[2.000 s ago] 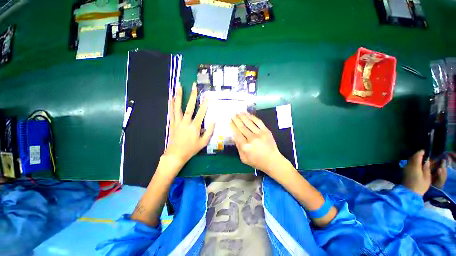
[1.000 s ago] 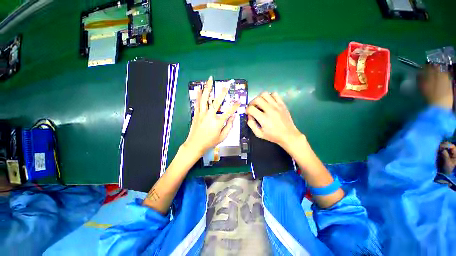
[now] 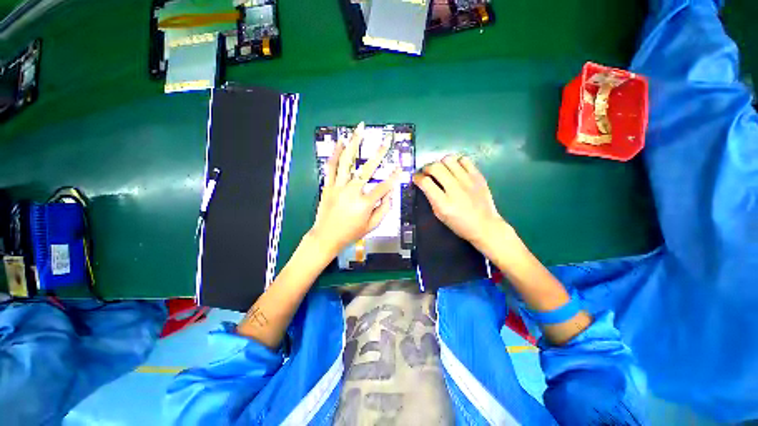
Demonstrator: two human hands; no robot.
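Note:
The open tablet unit [image 3: 406, 218] lies upright in front of me, its mainboard at the top and a pale block below. My left hand [image 3: 353, 200] rests flat on it with fingers spread, covering much of the board and pale block. My right hand [image 3: 459, 200] is at the unit's right edge, fingers bent and fingertips close together; whether they pinch a small piece cannot be told. The black adhesive pad sheet [image 3: 445, 254] lies right of the unit, partly under my right hand.
Long black strips [image 3: 241, 191] with a thin white-and-dark tool [image 3: 209, 193] lie left. A red box [image 3: 573, 125] with cream scraps stands right. Waiting tablet units [image 3: 270, 33] lie along the far side. A blue bundle [image 3: 58, 250] is far left. A person's blue sleeve [image 3: 698, 166] reaches across the right.
Since the first frame, both hands moved up, my left onto the board, my right to the unit's right edge. The neighbour's sleeve now extends over the bench at right. The view shifted slightly.

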